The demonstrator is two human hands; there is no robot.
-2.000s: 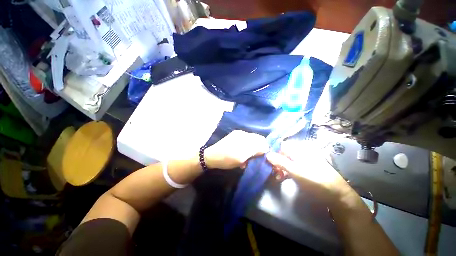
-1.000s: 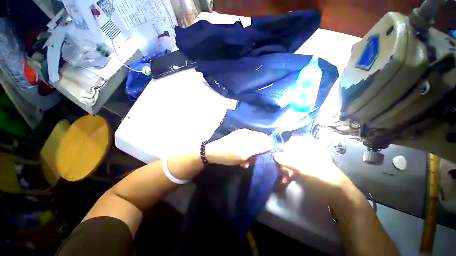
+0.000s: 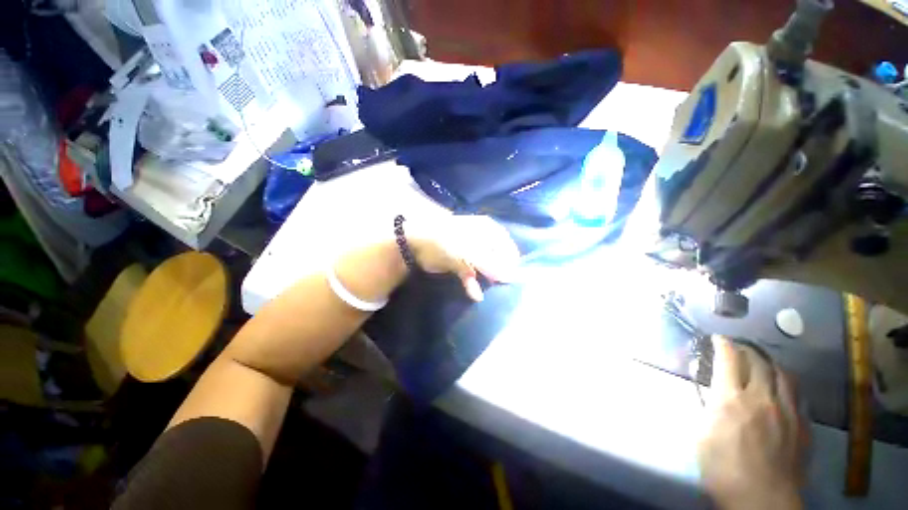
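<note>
A dark navy garment [image 3: 518, 164] lies bunched on the white table, and part of it hangs over the front edge. My left hand [image 3: 468, 254] is on its near part with the fingers closed on the cloth; glare washes out the back of the hand. My right hand [image 3: 752, 418] is off the cloth, low at the right, by the front of the machine bed. Its fingertips touch a small dark metal thing [image 3: 703, 361], perhaps snips; whether they grip it is unclear. The beige machine head [image 3: 737, 149] stands above, its needle area lost in glare.
A yellow-brown ruler [image 3: 857, 398] and a white disc [image 3: 790, 322] lie right of the needle area. A black phone [image 3: 350, 154] lies at the table's back left. Papers and plastic bags fill the left shelf [image 3: 214, 204]. A round wooden stool [image 3: 176, 317] stands at left.
My right hand has left the cloth and moved right and towards me, to the bed's front. My left hand has shifted slightly up and left. The hanging cloth has changed shape.
</note>
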